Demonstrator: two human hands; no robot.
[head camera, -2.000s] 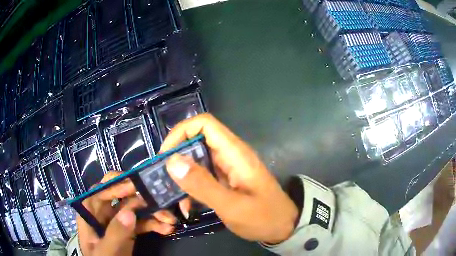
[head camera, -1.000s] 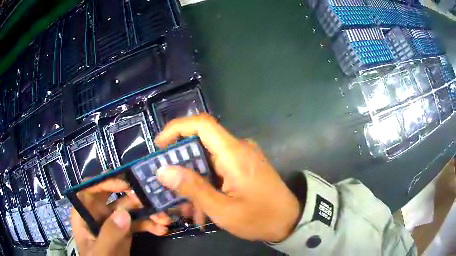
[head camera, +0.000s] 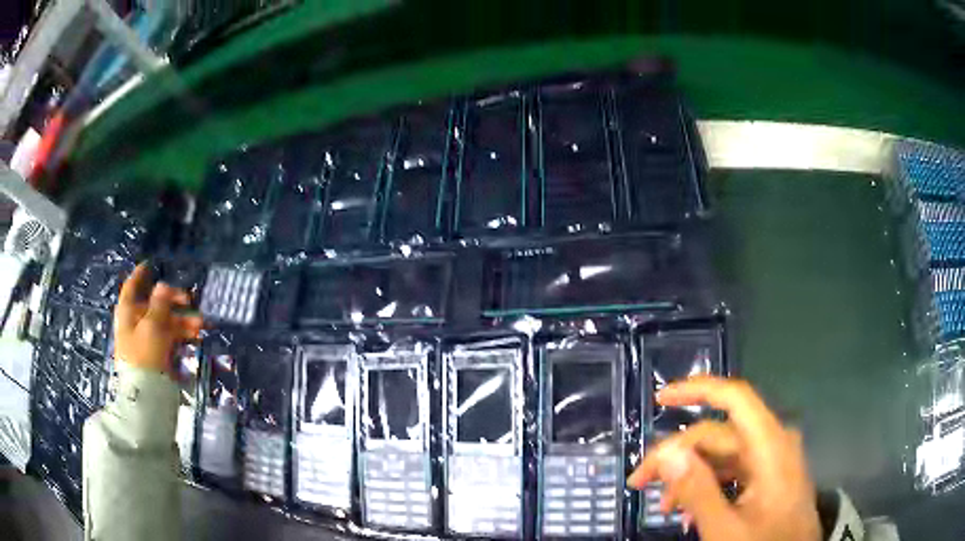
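Note:
The black housing tray (head camera: 471, 285) lies in front of me with phone-shaped pockets. Its lower row holds several phones with pale keypads fitted, such as this phone with keypad (head camera: 484, 439). Another keypad phone (head camera: 232, 295) lies sideways at the left of the middle row. My left hand (head camera: 155, 322) is just left of it, fingers apart, with nothing visible in it. My right hand (head camera: 730, 454) is over the lower-right pocket, fingers curled but apart, and partly covers the phone there (head camera: 677, 362). Both hands are slightly blurred.
Black front housings (head camera: 577, 159) fill the upper row. Stacked keypads (head camera: 940, 227) and the clear keypad tray (head camera: 940, 444) are at the right edge. The green belt (head camera: 804, 79) with a whitish strip (head camera: 794, 145) runs behind. More black trays (head camera: 79, 317) are at far left.
The view has swung left. The phone earlier held in both hands is out of them. My hands have moved apart, and a keypad phone now shows beside my left hand.

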